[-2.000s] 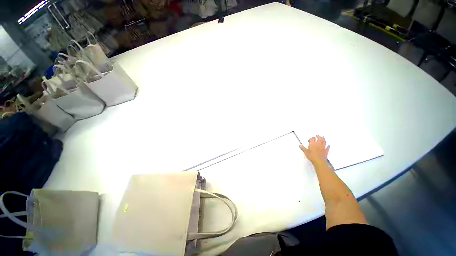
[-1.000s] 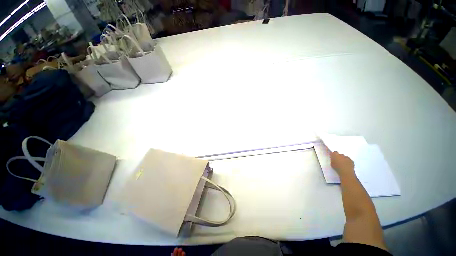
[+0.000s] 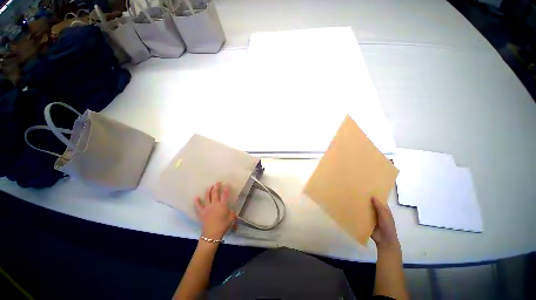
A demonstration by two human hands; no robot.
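Observation:
A beige tote bag [image 3: 205, 167] lies on its side at the table's front edge, its opening and two handles [image 3: 275, 205] towards the right. My left hand [image 3: 215, 212] rests on the bag's upper side near the opening, fingers spread; a bracelet is on the wrist. My right hand [image 3: 383, 224] holds a stiff tan cardboard insert [image 3: 352, 176] by its lower right edge, raised and tilted over the table. The thumb lies on the face; the other fingers are hidden behind it. The bag's inside is mostly hidden.
Stacks of white-topped board inserts [image 3: 444, 193] lie at the right. A large white tissue stack [image 3: 294, 94] lies mid-table. Another beige tote [image 3: 111, 152] stands tilted at the left. Several finished totes [image 3: 197, 26] stand at the far left beside a dark blue heap [image 3: 64, 88].
My right hand has lifted the tan insert off the stack and brought it left. My left hand has come up from the bottom edge onto the bag. The view has shifted.

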